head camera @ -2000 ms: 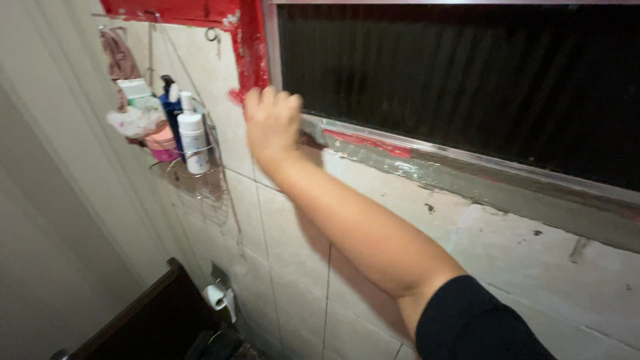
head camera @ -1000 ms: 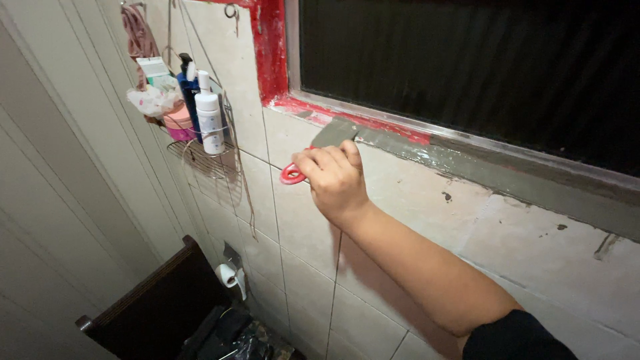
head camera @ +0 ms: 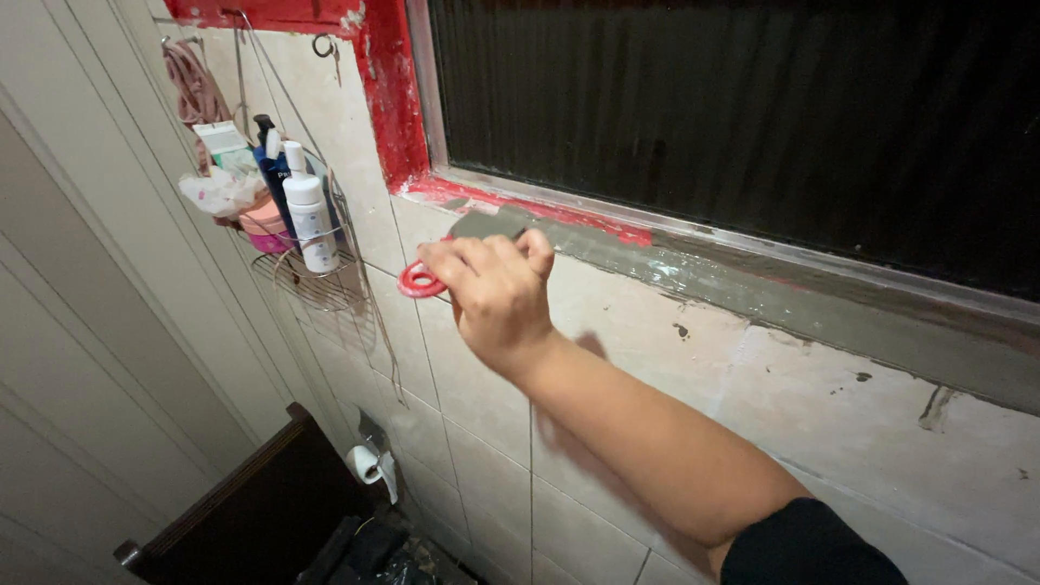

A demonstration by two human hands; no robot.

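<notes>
My right hand [head camera: 504, 296] reaches in from the lower right and grips a putty knife by its red handle [head camera: 421, 280], whose looped end sticks out left of my fingers. Its grey blade [head camera: 487, 227] lies at the left end of the window's lower ledge, partly hidden by my fingers. Wet grey mortar [head camera: 674, 272] covers the ledge and runs rightward under the aluminium window frame [head camera: 585, 207]. Red paint [head camera: 398, 106] shows on the left reveal and in a strip along the lower frame. My left hand is out of view.
A wire shower caddy [head camera: 317, 288] with bottles and a pink jar hangs left of the window. Below it a toilet roll [head camera: 364, 463] is on the tiled wall [head camera: 487, 422]. A dark wooden panel [head camera: 260, 504] and black plastic [head camera: 357, 552] stand at lower left.
My right hand has moved from the window's red lower-left corner to just below the ledge, right of that corner. The knife's blade, not visible two seconds ago, now shows against the ledge.
</notes>
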